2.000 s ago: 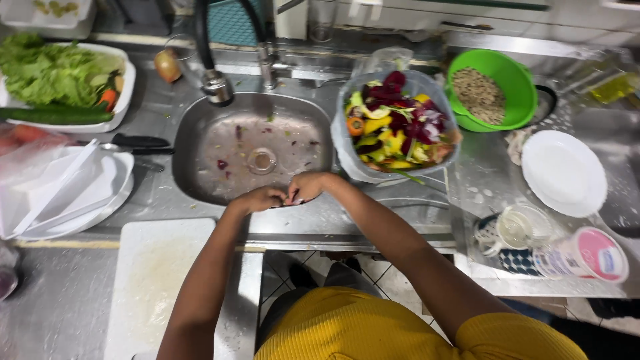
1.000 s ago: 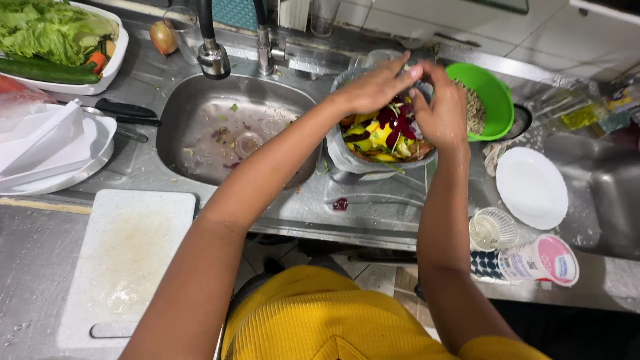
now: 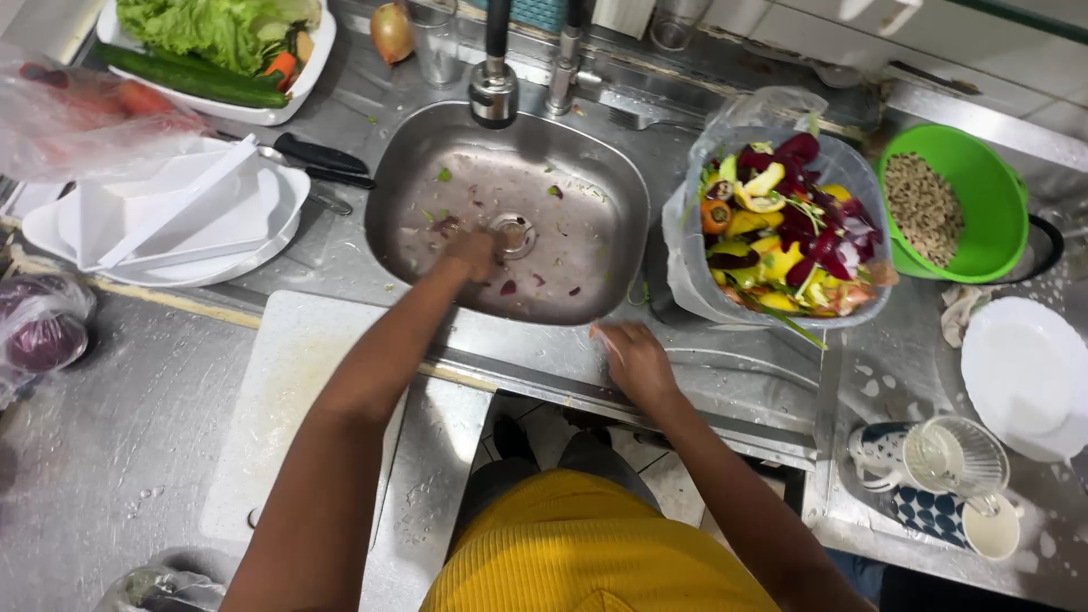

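Observation:
My left hand (image 3: 473, 255) reaches down into the stainless steel sink (image 3: 578, 204), just left of the drain strainer (image 3: 514, 235); it is blurred, and whether its fingers hold anything cannot be told. Bits of purple and green vegetable scraps lie over the basin floor. At the sink's front right rim is my right hand (image 3: 631, 355), fingertips near the edge and fingers partly bent, with a small reddish spot by them. Right of the sink, a plastic-lined bin (image 3: 693, 246) is heaped with yellow, purple and green peels (image 3: 778, 229). The black faucet (image 3: 493, 92) hangs over the basin's back.
A white cutting board (image 3: 289, 365) lies front left. Behind it are white dishes (image 3: 289, 212), black-handled knives (image 3: 319, 155), and a tray with lettuce (image 3: 191, 34) and a cucumber (image 3: 195, 78). Rightward stand a green colander (image 3: 1003, 204), a white plate (image 3: 1024, 374), a glass cup (image 3: 956, 455) and mugs (image 3: 990, 527).
My hands have left the scrap bin, the left going down into the sink and the right to its front rim. The purple scrap on the counter before the bin is no longer seen there.

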